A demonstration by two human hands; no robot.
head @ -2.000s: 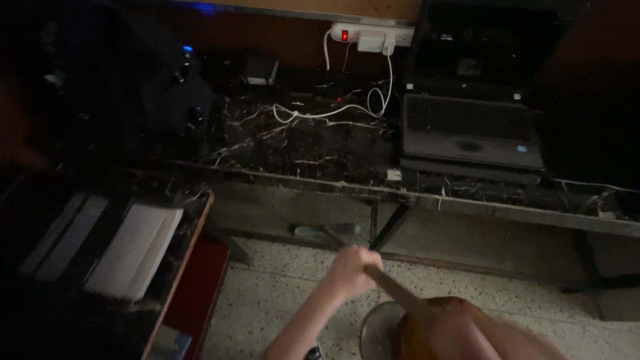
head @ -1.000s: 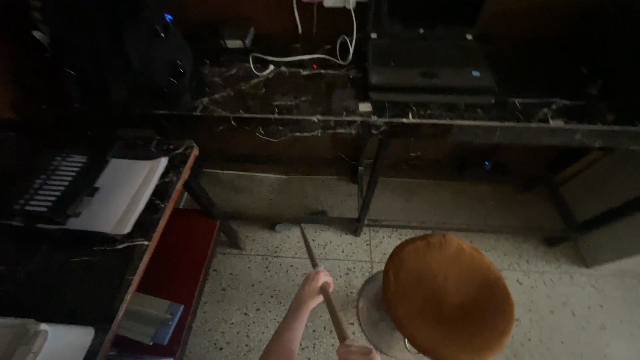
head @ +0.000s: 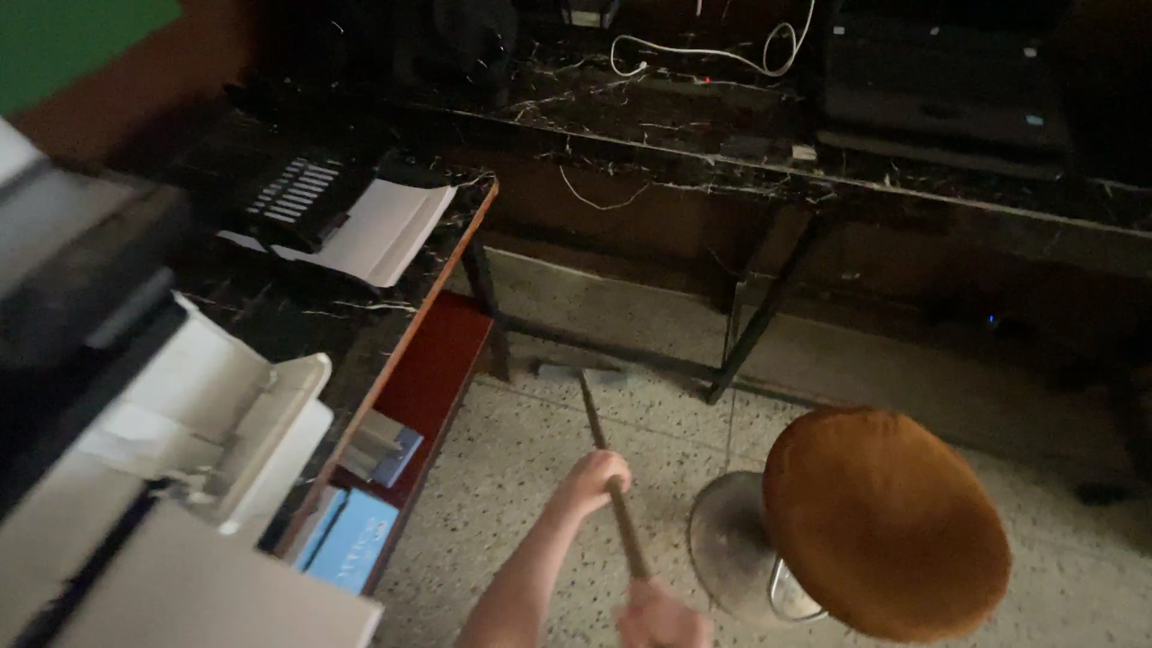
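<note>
My left hand is closed around the middle of a long wooden handle. Lower down, my right hand grips the same handle near its upper end; it is blurred. The handle slopes away to a wide, flat floor-tool head, a squeegee or mop by its shape, which lies on the speckled floor near the frame legs under the dark counter. Its exact kind cannot be told in the dim light.
An orange-brown round stool with a metal base stands at the right. A dark marble-patterned desk at the left bears papers and a printer. Below is a red shelf with boxes. The back counter holds a laptop and white cable.
The view has swung left, bringing in more of the side desk. Both hands stay on the handle. The stool, partly hidden behind the hands two seconds ago, now shows plainly.
</note>
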